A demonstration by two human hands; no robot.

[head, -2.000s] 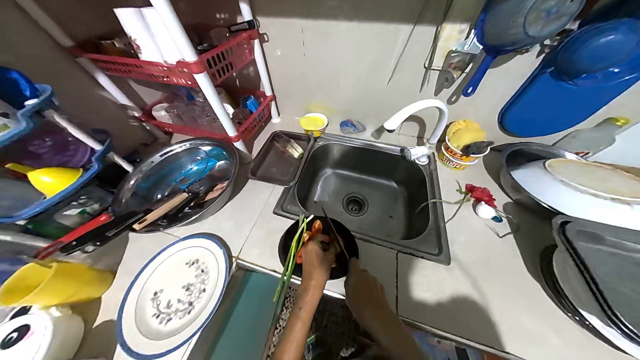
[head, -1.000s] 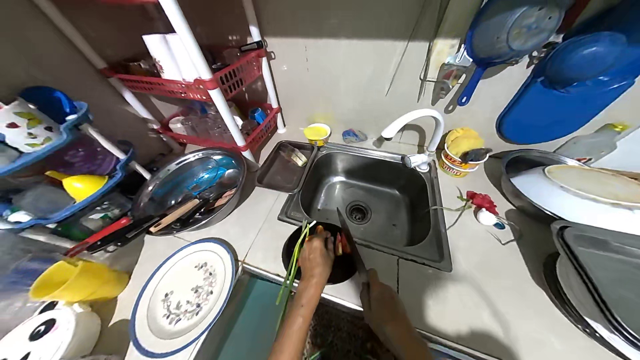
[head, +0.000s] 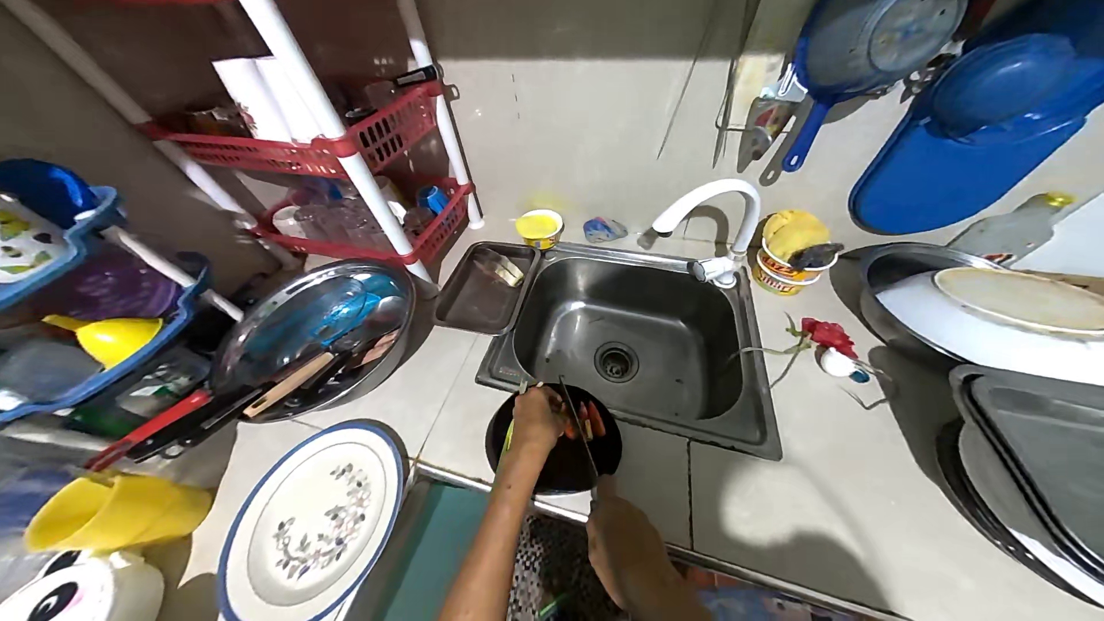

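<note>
My left hand point(head: 539, 420) is over the left side of a dark round bowl point(head: 565, 470) at the counter's front edge, its fingers closed on green stalks point(head: 508, 435) that show only in part. Gripped in my right hand point(head: 623, 535) is a knife point(head: 580, 427), its blade pointing away from me across the bowl, just right of my left fingers. Orange-red vegetable pieces point(head: 593, 421) lie in the bowl beside the blade. My left hand partly hides what it holds.
Behind the bowl is a steel sink point(head: 634, 336) with a white faucet point(head: 737, 224). A floral plate point(head: 315, 526) and a metal basin of utensils point(head: 379, 379) stand left. Grey trays point(head: 1044, 431) and a red artificial flower point(head: 828, 335) are at right.
The green stalks hung long below my left hand in the earlier frames; now only short parts show beside it. The knife stays in my right hand.
</note>
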